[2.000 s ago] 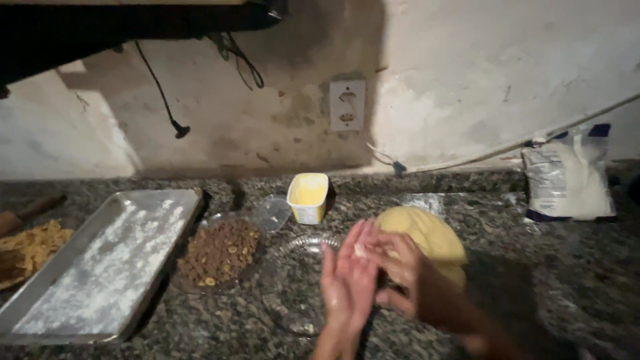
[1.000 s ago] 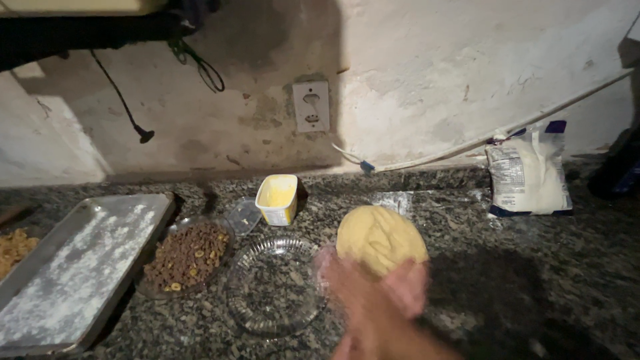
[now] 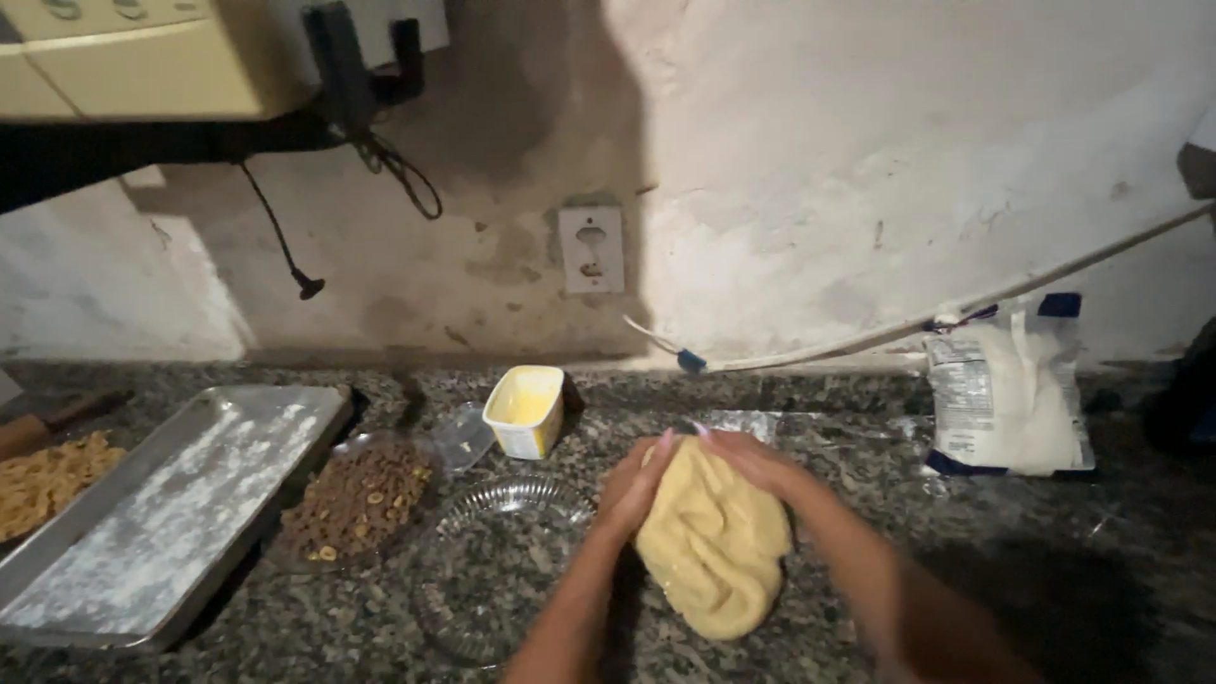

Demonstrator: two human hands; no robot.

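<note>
A folded mass of yellow dough rests on the granite counter, right of centre. My left hand cups its upper left side, and my right hand cups its upper right side, fingertips close together at the far end. Left of my left forearm lies a round clear glass dish with a fluted rim. A plastic tub with yellow spread stands behind that dish, next to a clear lid. Ground meat with olive slices fills another clear dish farther left.
A flour-dusted metal baking tray lies at the left, beside a shredded filling. An opened plastic bag of white powder stands at the back right. A wall outlet and a dangling plug are behind the counter.
My hands were together above the counter, palm and fingers touching; now they are around the dough's sides. The dough was rounder one second ago and now looks longer, with deeper folds.
</note>
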